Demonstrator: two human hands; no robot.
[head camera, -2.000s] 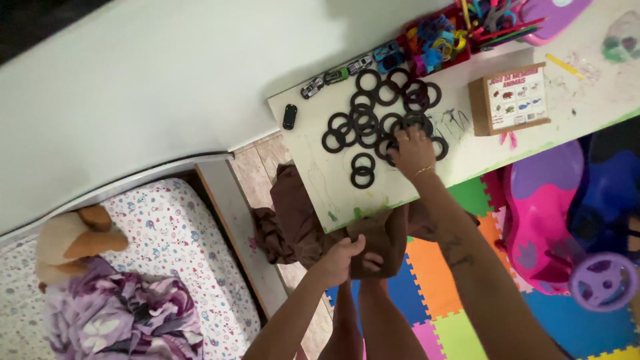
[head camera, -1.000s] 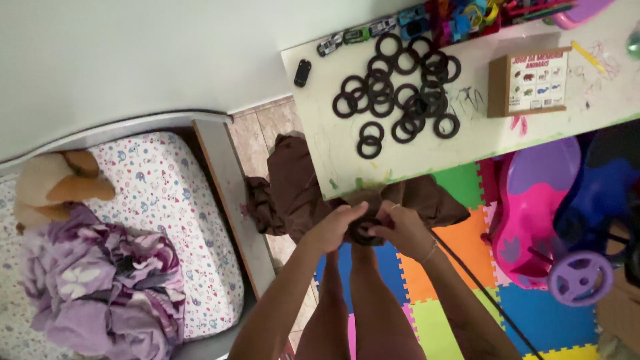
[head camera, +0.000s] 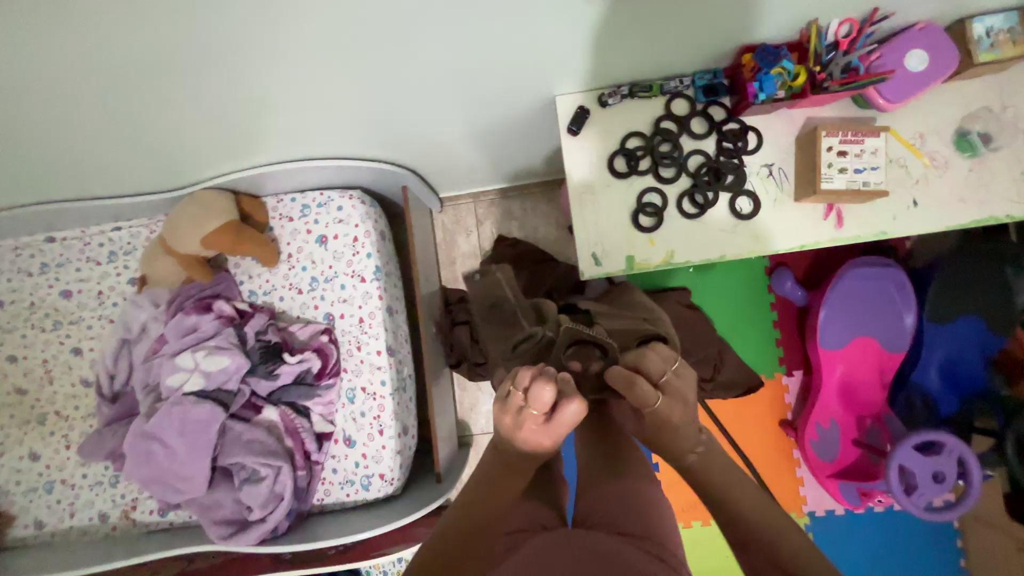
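Note:
Dark brown fabric (head camera: 528, 320) hangs in front of me below the table edge, with a dark ring (head camera: 586, 356) at its near edge, between my hands. My left hand (head camera: 540, 406) is closed on the fabric at the left of the ring, fingers curled. At the ring's right side, my right hand (head camera: 656, 388) pinches the fabric edge, partly hiding it. Many loose black rings (head camera: 699, 124) lie in an overlapping cluster on the white table.
The white table (head camera: 608, 232) bears toy cars (head camera: 645, 90), a red bin of pencils and toys (head camera: 772, 100) and a cardboard box (head camera: 808, 164). A bed (head camera: 372, 280) stands left. On foam mats (head camera: 712, 312) is a pink ride-on toy (head camera: 832, 400).
My right hand was among the rings on the table two seconds ago, then came to the fabric beside my left hand. The fabric edge is now held up, showing the ring. The view has shifted.

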